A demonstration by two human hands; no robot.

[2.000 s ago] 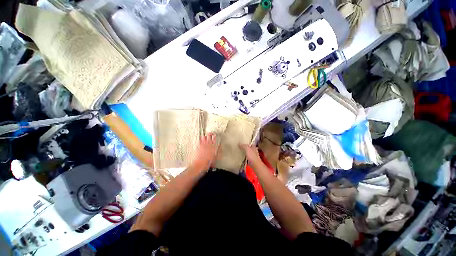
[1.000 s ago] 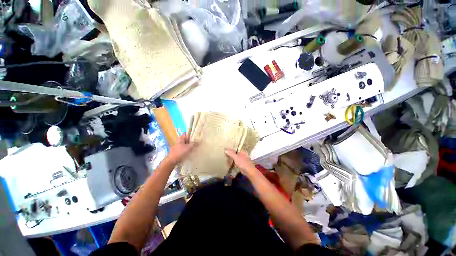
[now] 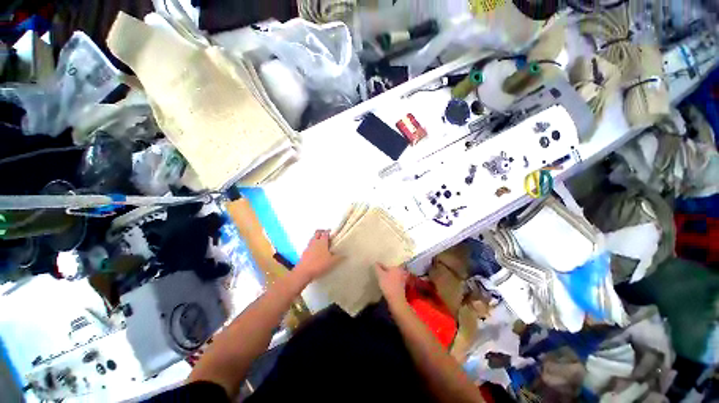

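A small stack of beige cut panels (image 3: pixel 364 252) lies at the front edge of the white table, close to my body, turned at an angle. My left hand (image 3: pixel 317 258) holds the stack at its left side. My right hand (image 3: pixel 392 281) holds its right side, with the thumb on top. The fingers under the stack are hidden. The white sewing machine (image 3: pixel 504 165) is to the right of the stack.
A thick pile of large beige panels (image 3: pixel 209 110) is at the back left. A black phone (image 3: pixel 381 135) and red packet (image 3: pixel 411 128) lie behind the stack. Yellow-green scissors (image 3: pixel 538 184) are at the right. A second machine (image 3: pixel 177 311) stands at the left.
The panels lay as two side-by-side piles, then came together into one stack, now turned and lying at the table's edge. Both hands moved with it. The camera view has shifted.
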